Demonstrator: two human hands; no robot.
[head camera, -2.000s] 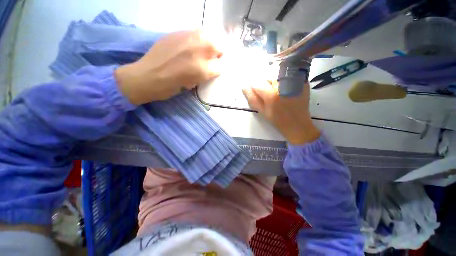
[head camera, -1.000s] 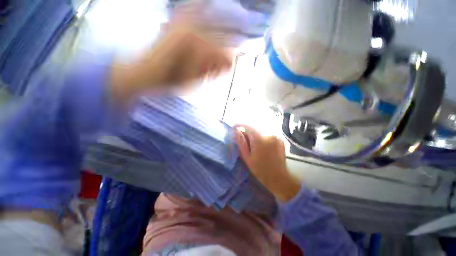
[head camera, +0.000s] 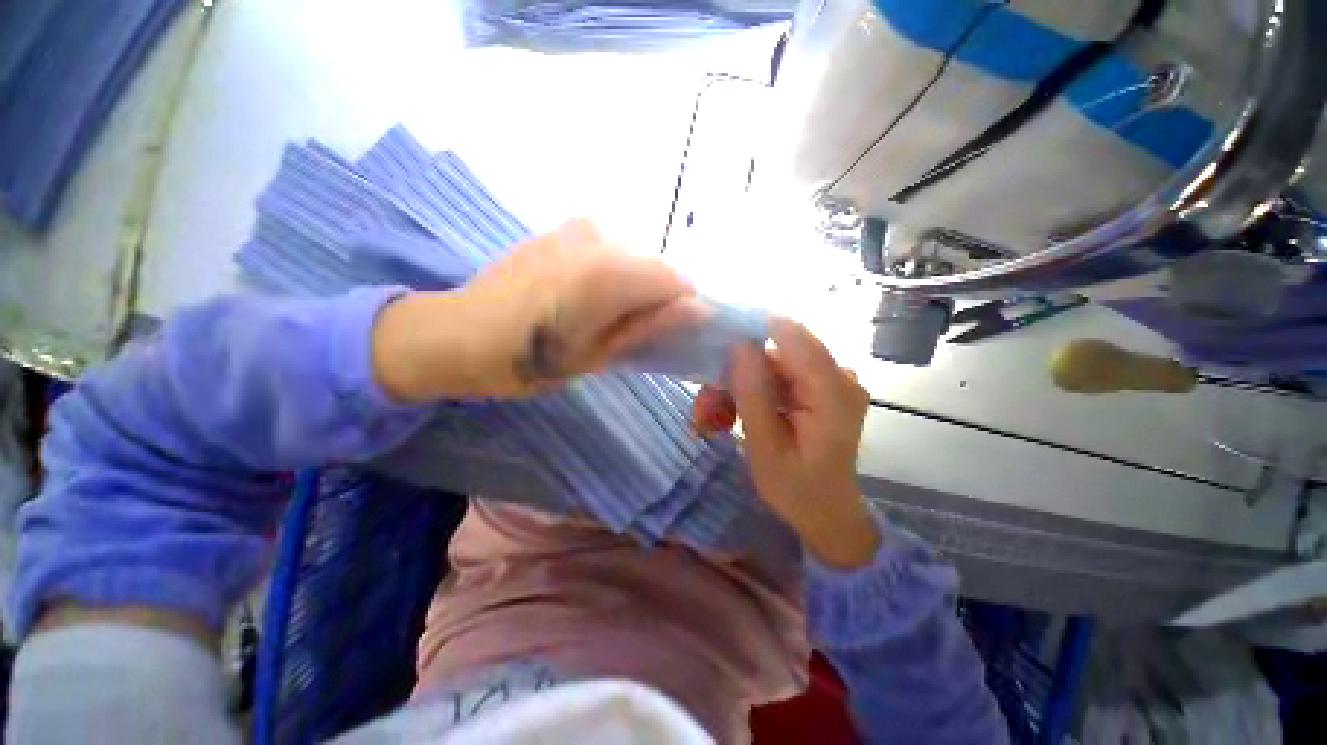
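A fanned bundle of blue-and-white striped cloth pieces (head camera: 611, 451) lies across the table's front edge, its lower end hanging over. My left hand (head camera: 560, 313) is above the bundle, its fingers on a small pale blue striped piece (head camera: 696, 338). My right hand (head camera: 793, 422) pinches the right end of the same piece between thumb and fingers. Both hands hold it in front of the needle area, left of the grey ribbed cylinder (head camera: 911, 326). The needle area is partly lost in lamp glare.
The white machine head (head camera: 946, 131) with blue trim fills the upper right. Dark snips (head camera: 1011, 315) and a tan-handled tool (head camera: 1121, 368) lie right of the cylinder. Blue piles lie at far left (head camera: 66, 102) and at the back (head camera: 626, 21). A blue basket (head camera: 357, 611) stands below the table.
My left hand has come down from a blurred sweep over the table to meet my right hand at the small piece. The camera view has shifted, and the bundle's fanned upper end now shows.
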